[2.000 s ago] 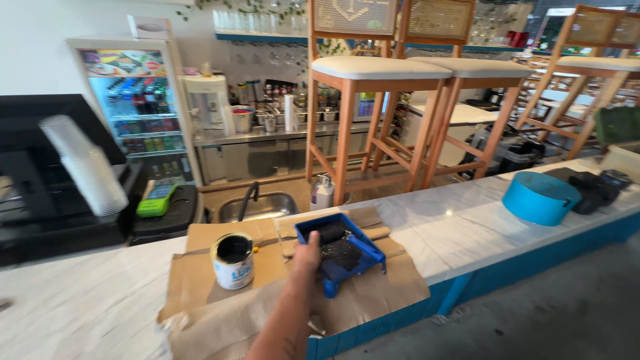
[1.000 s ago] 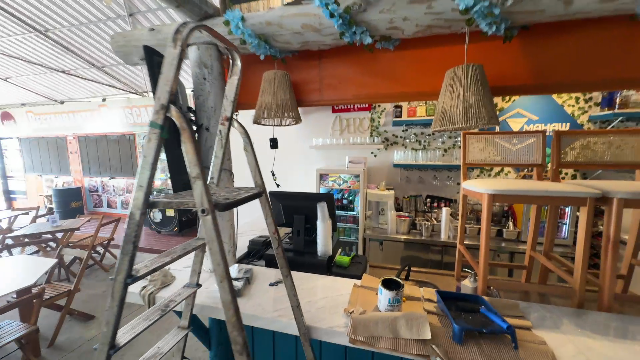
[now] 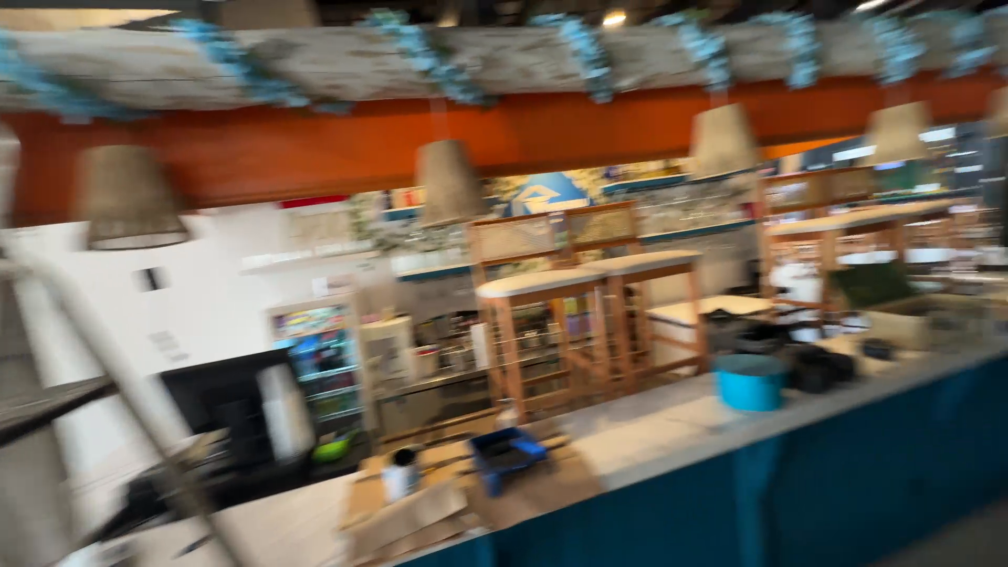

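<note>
Neither my left hand nor my right hand is in the frame, so what they hold is hidden. On the bar counter lies brown cardboard (image 3: 543, 492), and on it rests a blue paint tray (image 3: 506, 458) with a dark inside. To the left of the tray stands an open paint can (image 3: 401, 476) with a pale label and a dark rim. A folded piece of brown cardboard or paper (image 3: 409, 524) lies in front of the can. The picture is blurred, so a roller in the tray cannot be made out.
A metal stepladder (image 3: 134, 425) stands at the left. Wooden bar stools (image 3: 543, 287) are behind the cardboard. Farther right on the counter (image 3: 654, 441) are a turquoise round container (image 3: 750, 383) and dark objects (image 3: 819, 368). Woven lampshades (image 3: 447, 183) hang from above; a black monitor (image 3: 236, 417) stands left.
Two seconds ago a hand was at the blue tray; no hand shows now. The view has swung up and left, then back right, bringing the turquoise container into sight again.
</note>
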